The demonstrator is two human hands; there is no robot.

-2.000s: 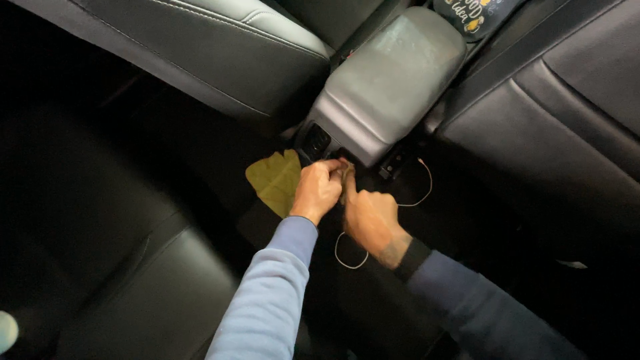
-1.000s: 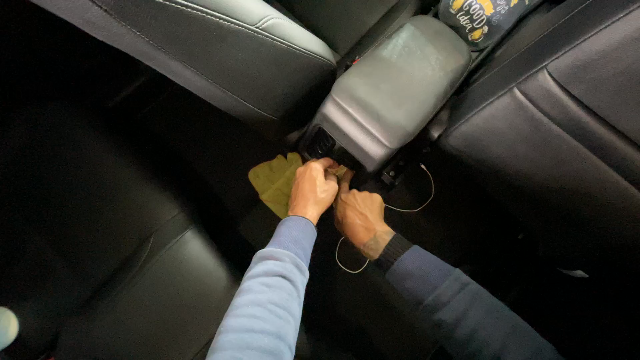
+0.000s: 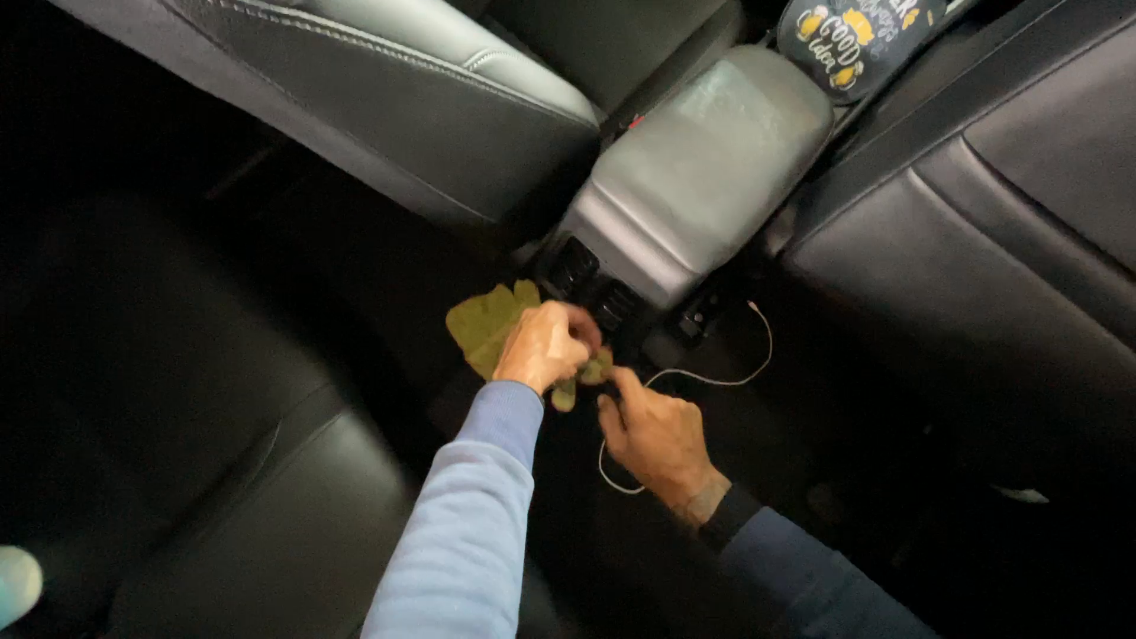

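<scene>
A yellow-green cloth (image 3: 486, 321) hangs by the rear end of the car's center console (image 3: 710, 160), below the air vents (image 3: 572, 264). My left hand (image 3: 546, 342) is over the cloth, its fingers bunched around part of it. My right hand (image 3: 661, 435) is just right of the bunched cloth, index finger extended against or very near its edge, thumb apart. Behind my right hand a thin white cable (image 3: 710, 382) loops across the dark floor, its small plug end lying right of the console.
Leather front seats flank the console, one seat back (image 3: 399, 115) at upper left and another (image 3: 1003, 204) at right. A rear seat cushion (image 3: 266, 524) is at lower left. A dark printed item (image 3: 856, 44) lies beyond the console. A small pale scrap (image 3: 1021, 493) is at right.
My hands were close together at the console's lower rear edge; now they are a little apart and lower, with both vents and a bunched part of the cloth in sight.
</scene>
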